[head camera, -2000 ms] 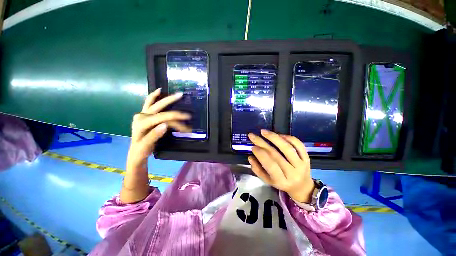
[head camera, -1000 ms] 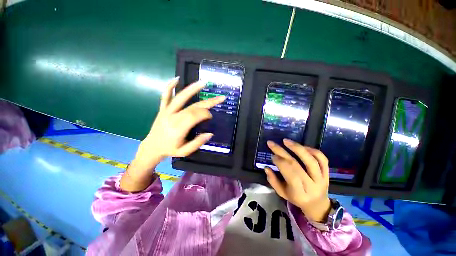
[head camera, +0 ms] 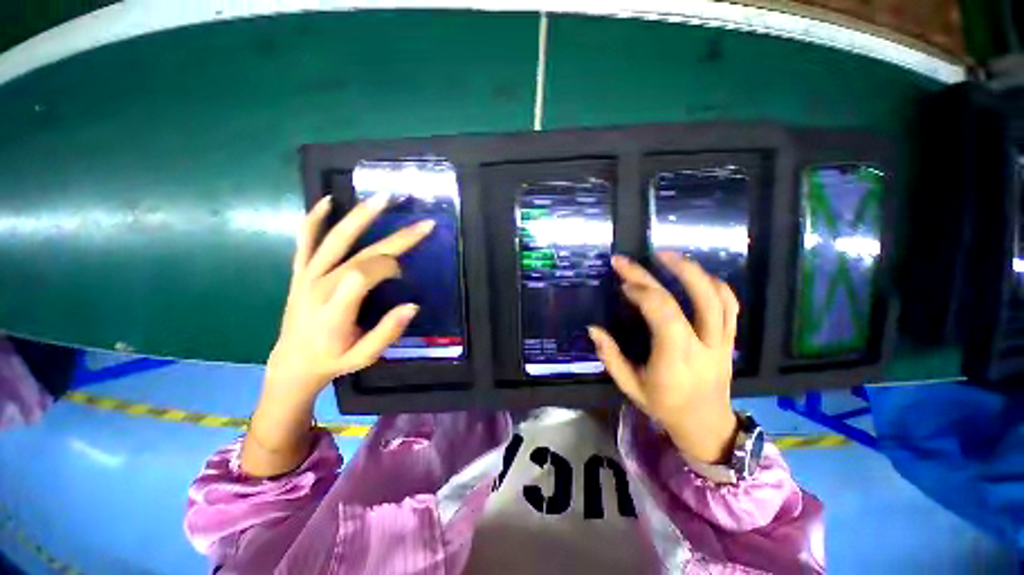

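A black foam tray (head camera: pixel 490 326) holds several phones in a row of slots. My left hand (head camera: pixel 340 294) is over the leftmost phone (head camera: pixel 432 270), fingers spread; its screen is dark with a small red block at the bottom. The second phone (head camera: pixel 550 303) shows rows of text with green blocks. My right hand (head camera: pixel 679 343) is between the second phone and the third phone (head camera: pixel 698 213), fingers apart, covering part of the dark third one. The rightmost phone (head camera: pixel 838 264) shows a green border and crossing diagonals. Whether fingertips touch glass is unclear.
The tray lies on a green bench top (head camera: pixel 168 169) with a white rail (head camera: pixel 449 14) along its far side. More black trays (head camera: pixel 954 225) stand at the right. Blue cloth (head camera: pixel 954 461) shows at lower right, and a pink sleeve (head camera: pixel 20 388) at the left edge.
The leftmost screen has changed from rows of text to a dark screen with a red block. My right hand has shifted from the second phone's lower end toward the third. The camera view has shifted.
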